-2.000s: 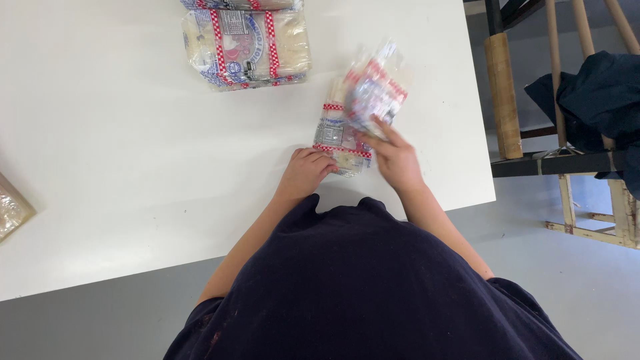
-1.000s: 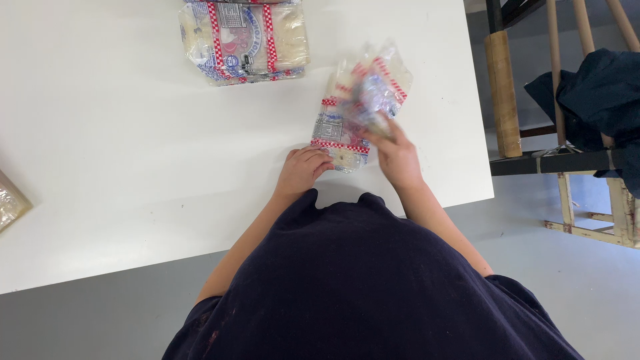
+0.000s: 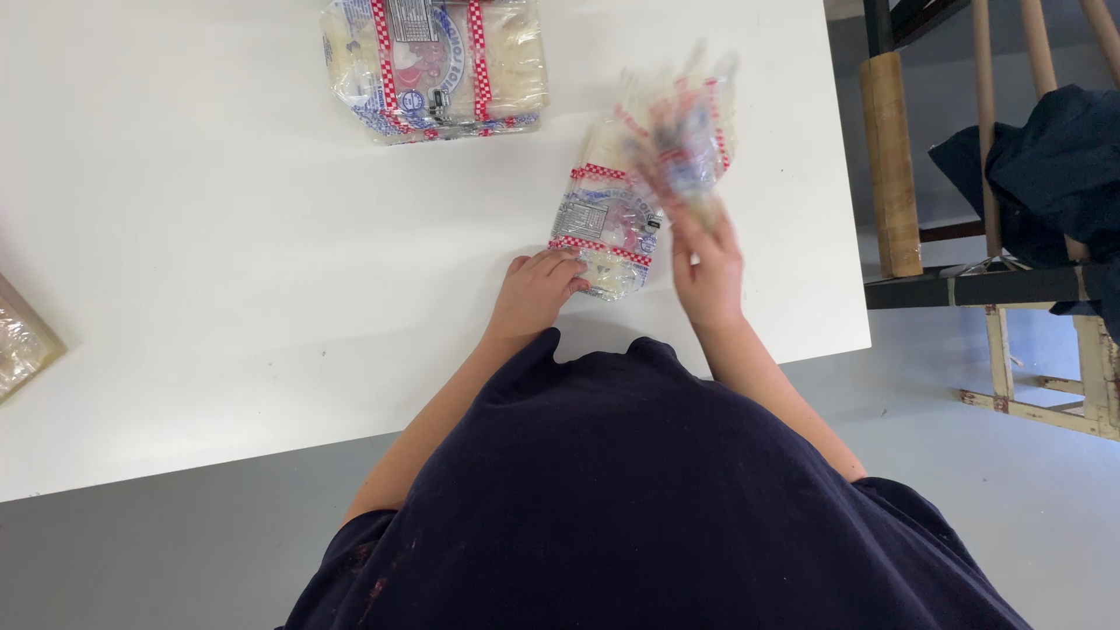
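Observation:
Near the table's front edge lies a small stack of printed clear plastic bags (image 3: 604, 219) with red checkered bands. My left hand (image 3: 541, 289) rests at its lower left corner, fingertips pressed on the plastic. Just to the right, my right hand (image 3: 710, 267) grips a bunch of similar plastic bags (image 3: 687, 144), blurred by motion and fanned above the fingers. The bunch overlaps the upper right of the stack. How many bags it has cannot be told. A larger pile of the same bags (image 3: 437, 74) lies farther back to the left.
The white table (image 3: 219, 262) ends at a right edge beside a dark metal rack (image 3: 1006, 287) with wooden poles and dark cloth (image 3: 1050, 175). A wrapped roll (image 3: 891, 166) stands there. At the far left lies a plastic-wrapped block (image 3: 22, 341). A worn wooden stand (image 3: 1041, 407) is on the floor.

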